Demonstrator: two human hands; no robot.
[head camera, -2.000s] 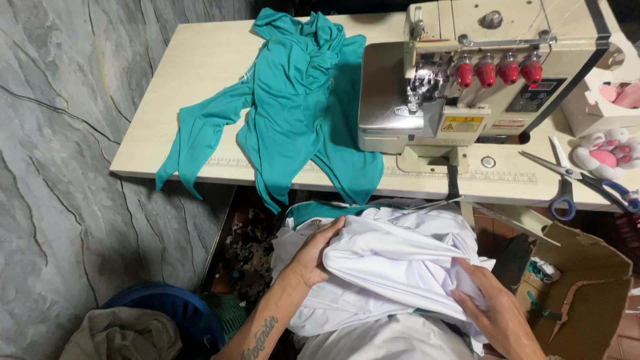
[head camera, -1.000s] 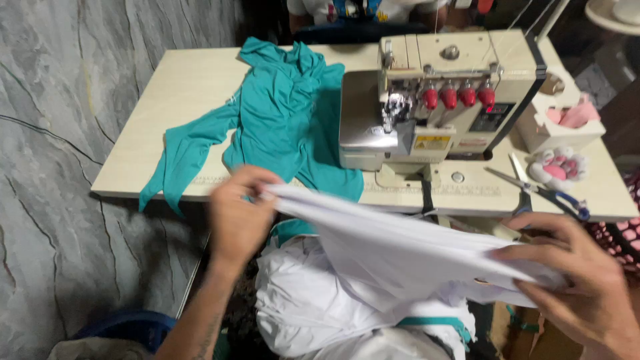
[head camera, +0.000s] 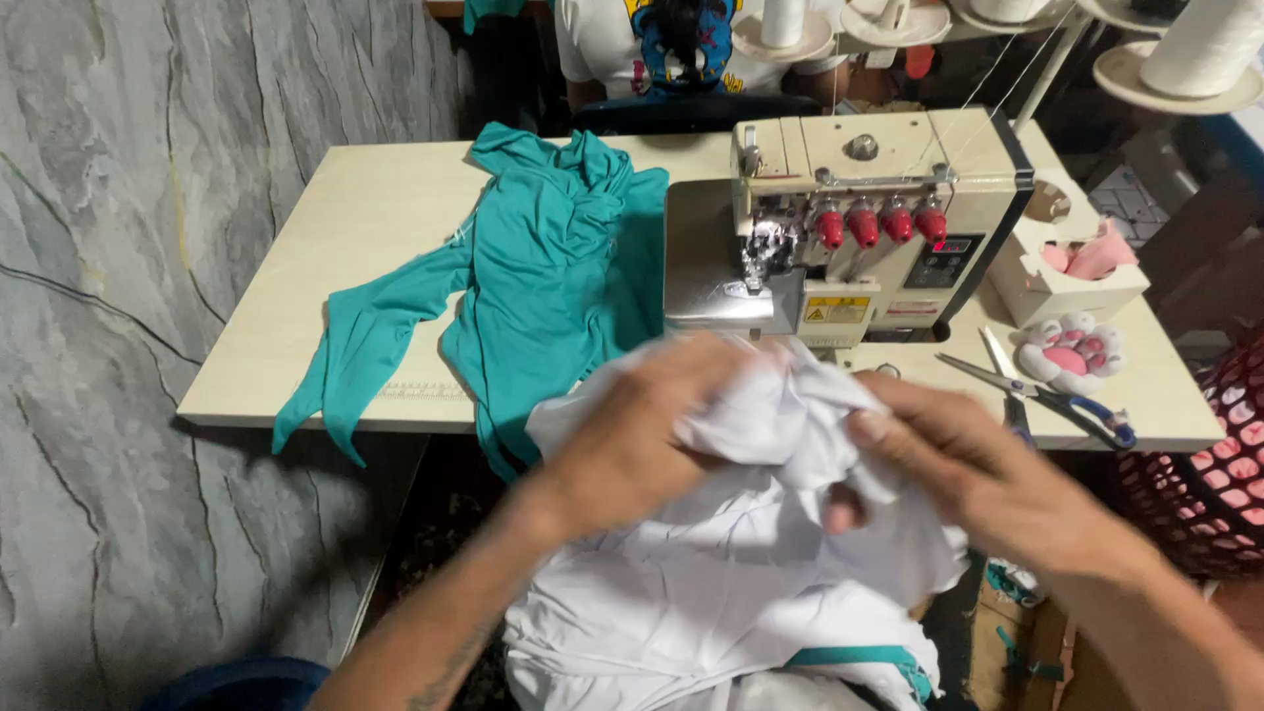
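Bunched white fabric is gripped between my two hands, in front of the sewing table. My left hand, blurred, is closed on its left side. On the right side my right hand pinches the cloth with thumb and fingers. More white fabric with a teal strip lies below, over my lap. Beyond my hands stands an overlock sewing machine with red tension dials. Teal garment pieces lie to its left, partly hanging over the table's front edge.
Scissors, a paw-shaped cushion and a white box are at the table's right. Thread cones stand above. A red perforated basket, a cardboard box and a blue tub are lower down. A person is behind the table.
The white fabric was stretched wide between my hands one second ago; now it is bunched and my hands are closer together. The view has shifted, showing more beyond the table.
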